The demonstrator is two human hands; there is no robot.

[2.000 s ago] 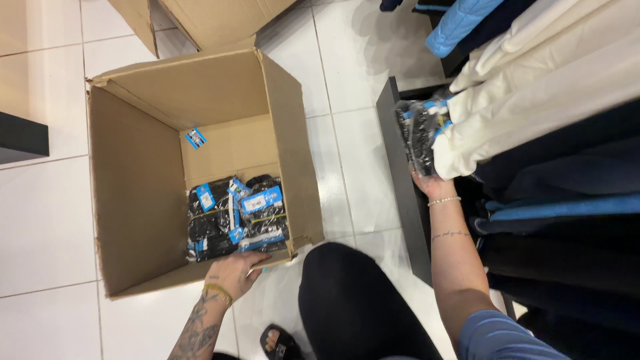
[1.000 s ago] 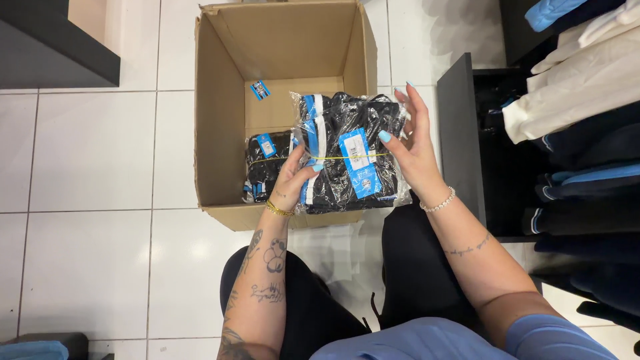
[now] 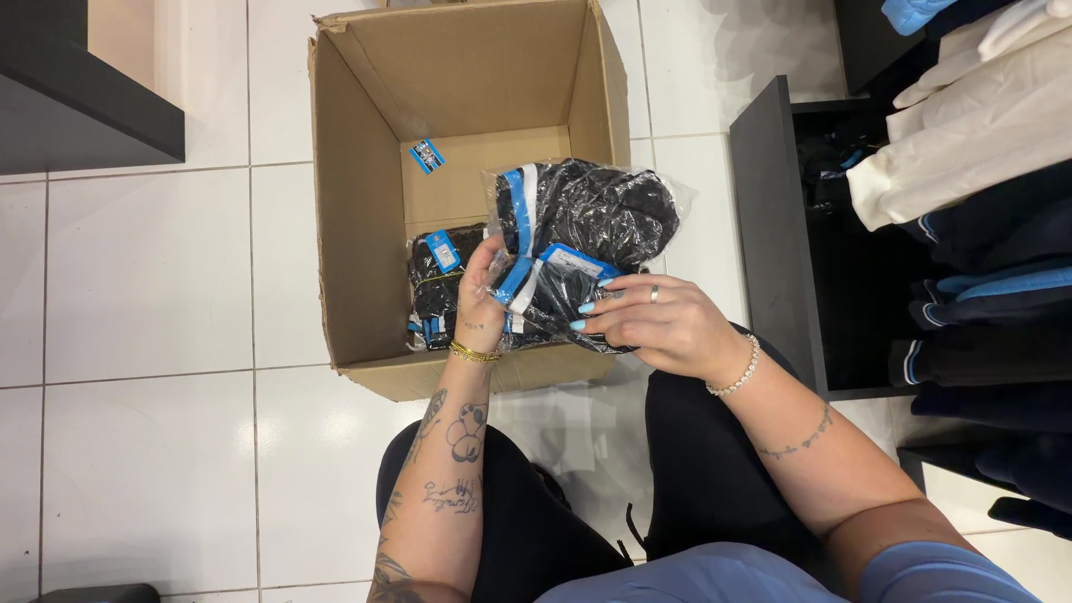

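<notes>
A clear plastic bag of dark clothing (image 3: 615, 213), with blue and white stripes and a blue paper tag, is above the near right part of a cardboard box (image 3: 356, 193). My left hand (image 3: 481, 297) grips its left edge. My right hand (image 3: 657, 318) has its fingers on the lower right of the bag, over the plastic. Inside the box, other bagged dark garments (image 3: 435, 280) lie at the near side, partly hidden behind my left hand and the bag. A loose blue tag (image 3: 427, 156) lies farther back in the box.
A dark open drawer or low unit (image 3: 779, 234) stands right of the box, beside hanging white (image 3: 971, 117) and dark garments (image 3: 963, 352). A dark furniture edge (image 3: 92, 109) juts in at upper left. White tiles (image 3: 151, 276) cover the floor.
Two seconds ago my right hand was at the dark unit with a bagged item and my left at the box's edge. Both hands then came together on a bag, now bent rather than flat.
</notes>
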